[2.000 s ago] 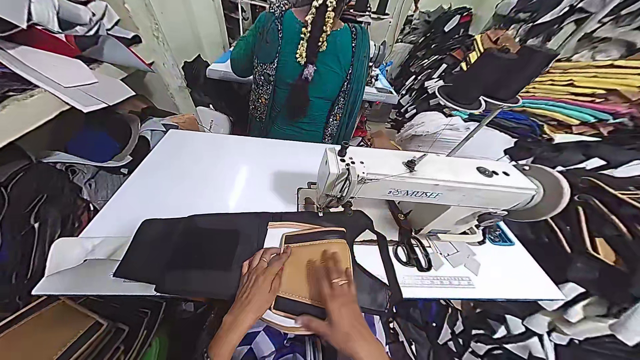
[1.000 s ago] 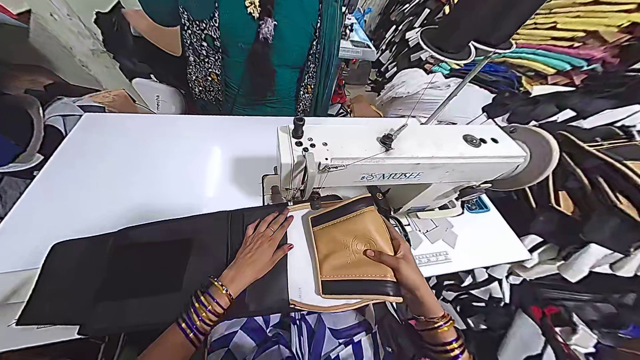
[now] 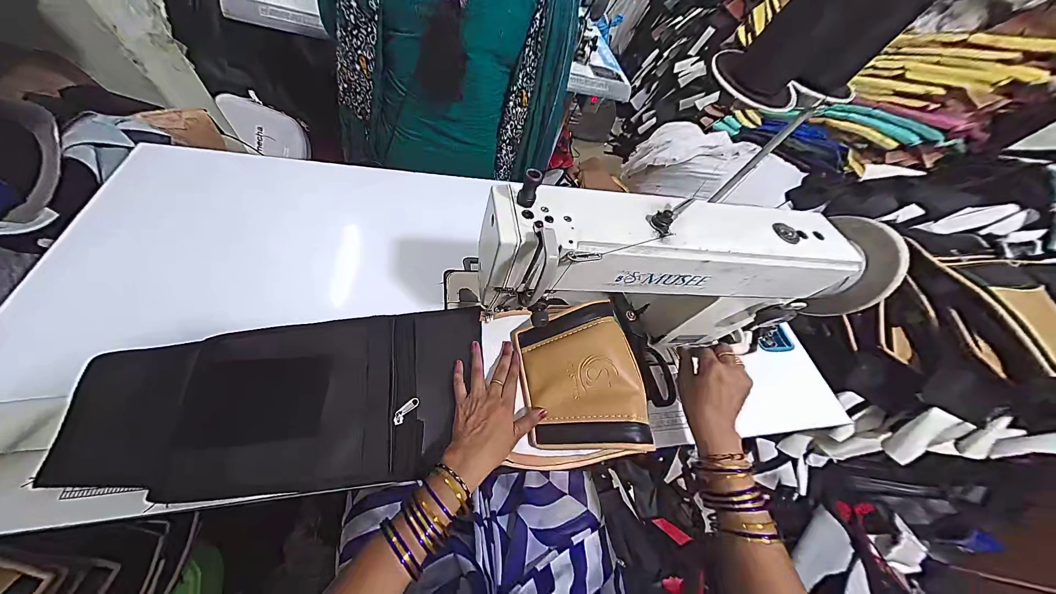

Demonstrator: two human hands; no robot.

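A white industrial sewing machine (image 3: 676,256) stands on the white table. Under its needle area lies the edge of a black fabric panel (image 3: 272,404), which has a zipper and spreads out to the left. A tan and black leather-like piece (image 3: 586,379) with stitching and an embossed mark rests on the right part, over a white layer with tan edging. My left hand (image 3: 488,404) lies flat with fingers apart where the black panel meets the white layer. My right hand (image 3: 714,388) is raised at the machine's right underside by a small lever, its fingers curled; whether it grips the lever is unclear.
The white table (image 3: 247,214) extends left and behind the machine. Black thread cones (image 3: 808,49) stand at the upper right. A person in green (image 3: 437,91) is beyond the table. Stacked fabric pieces (image 3: 949,74) and cut black parts lie at the right. A handwheel (image 3: 866,264) sticks out at the machine's right end.
My right hand has left the tan piece and moved right to the machine's underside. My left hand stays on the panel. Two seconds ago both hands were on the tan piece.
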